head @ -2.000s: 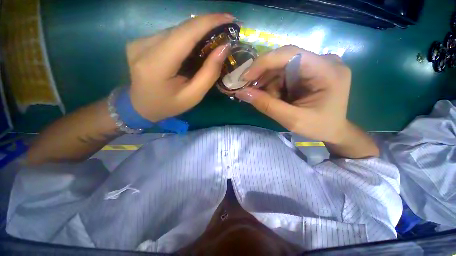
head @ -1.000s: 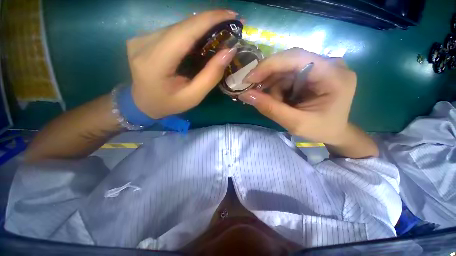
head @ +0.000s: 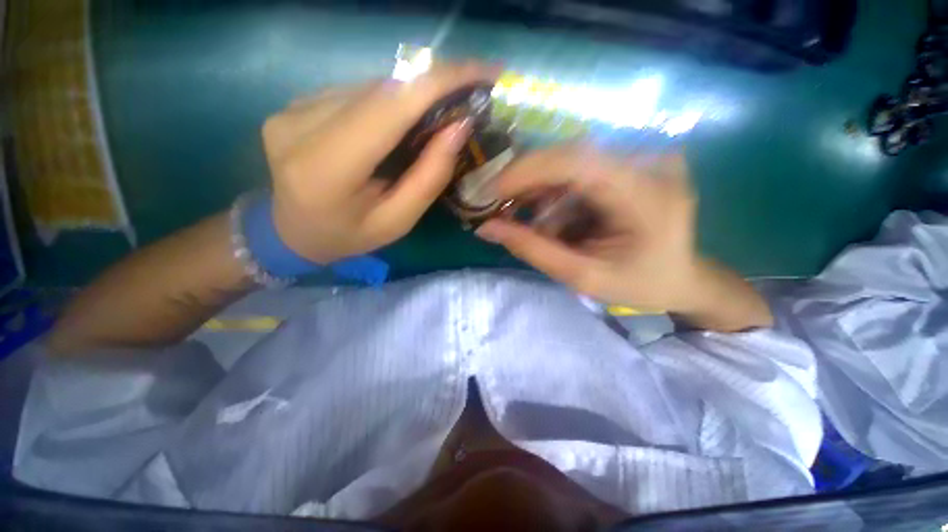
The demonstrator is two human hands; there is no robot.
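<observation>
My left hand (head: 359, 171) holds a dark round watch module (head: 464, 102) between thumb and fingers, above the green bench. A round metallic watch case (head: 480, 192) with a pale flat block inside lies against it, its lower right edge pinched by the thumb and index finger of my right hand (head: 603, 223). An orange strip shows between module and case. The right hand is motion-blurred, and I cannot make out the tool in its palm. The fingers hide parts of both pieces.
A black tray (head: 717, 26) lies at the top right. Dark round parts (head: 902, 116) lie at the far right. A yellow gridded panel (head: 62, 125) is at the left. Another person's pale sleeve (head: 894, 322) is at the right. A blue strap (head: 272, 237) circles my left wrist.
Both hands have shifted slightly down in view with the module and case. The case has tilted to a narrower outline. The tool in my right hand no longer shows clearly, and the view is blurred.
</observation>
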